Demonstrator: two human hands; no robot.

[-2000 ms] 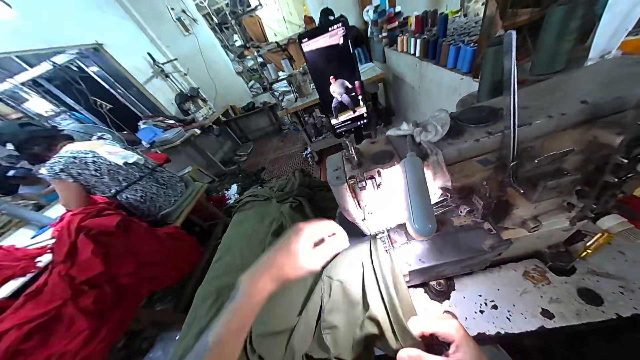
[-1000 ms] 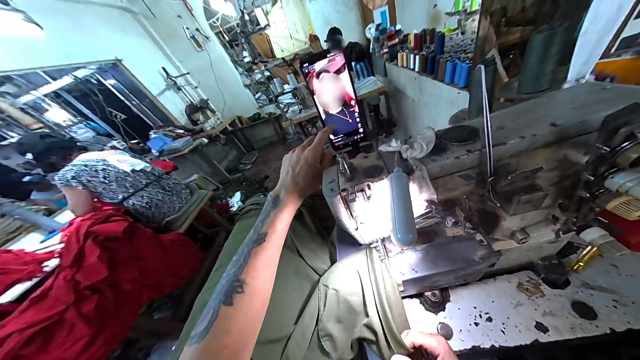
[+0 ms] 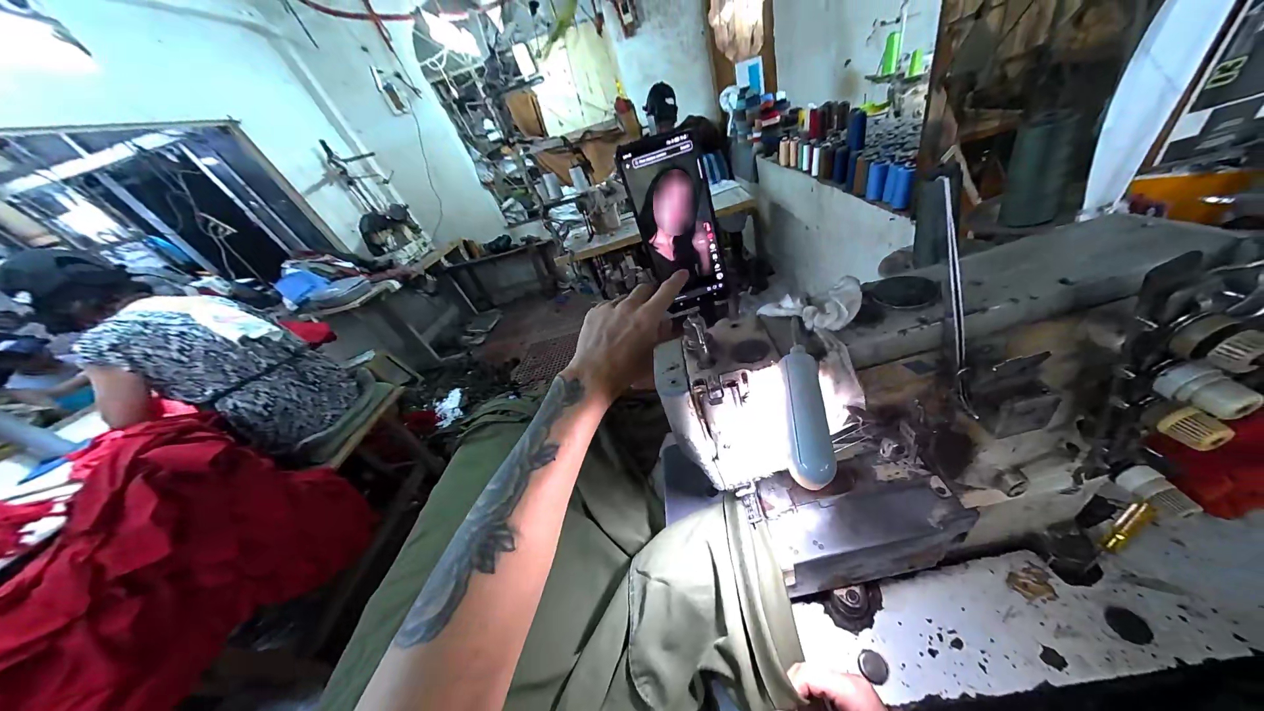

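My left hand (image 3: 627, 338) is stretched forward, its index finger at the lower part of the screen of an upright smartphone (image 3: 672, 222). The phone stands behind the head of an industrial sewing machine (image 3: 736, 420), which is lit brightly and carries a grey-blue rounded lamp or cover (image 3: 810, 420). Olive-green fabric (image 3: 691, 602) lies with its folded edge at the needle area and hangs over toward me. At the bottom edge my right hand (image 3: 837, 688), partly cut off, holds the fabric's near edge.
A person (image 3: 217, 355) sits at the left beside a heap of red fabric (image 3: 178, 523). Thread spools (image 3: 839, 158) line a low wall behind. The worn machine table (image 3: 1007, 632) extends right, with a white cloth (image 3: 825, 304) and thread cones (image 3: 1205, 385) around the machine.
My left hand has moved from the fabric near the needle up to the phone. The picture on the phone's screen has changed. My right hand stays by the fabric's near edge.
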